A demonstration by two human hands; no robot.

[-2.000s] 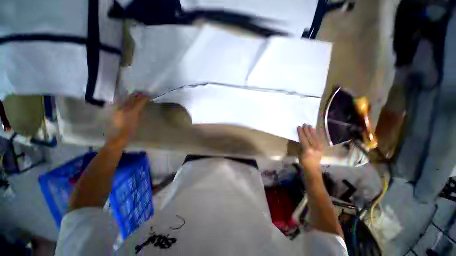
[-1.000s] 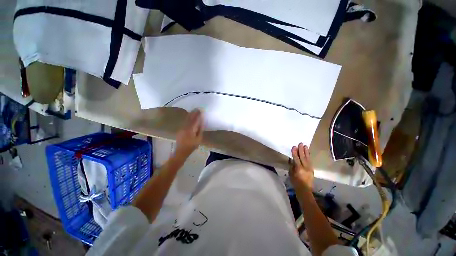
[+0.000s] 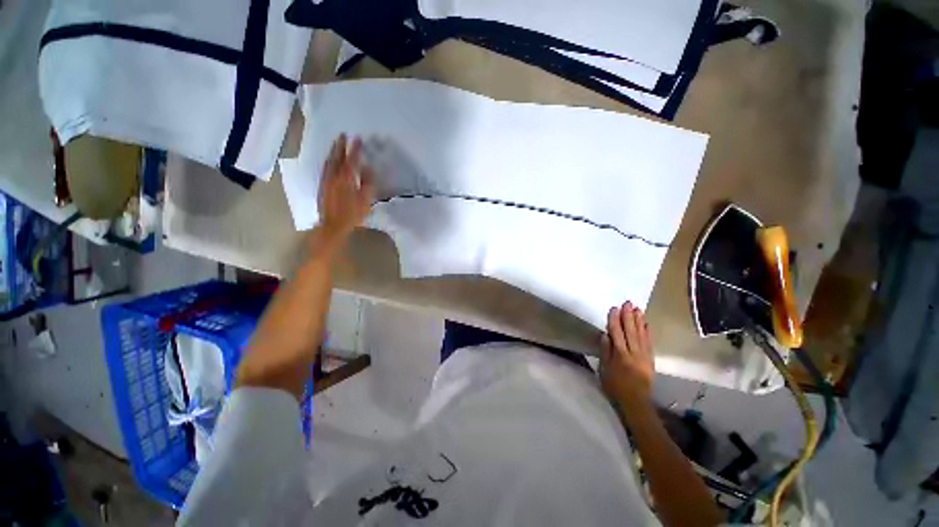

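A large white garment panel (image 3: 556,165) lies flat on the beige ironing table, with a thin dark seam line curving along it and an armhole-like cutout at its near edge. My left hand (image 3: 345,190) rests on the panel's left part, fingers slightly apart, over the seam's left end. My right hand (image 3: 628,345) has its fingertips on the panel's near right corner. Neither hand grips anything. The steam iron (image 3: 733,273) stands to the right of the panel, its orange handle on its right side.
A stack of white panels with crossing dark bands (image 3: 154,88) lies left; white and navy layers (image 3: 577,41) lie at the far side. A blue plastic basket (image 3: 139,396) with a tied white bundle is on the floor left. Hose and cord (image 3: 808,437) hang at right.
My left hand has moved from the panel's near edge left and away from me onto its left part. The near-edge cutout now shows. My right hand stays at the corner.
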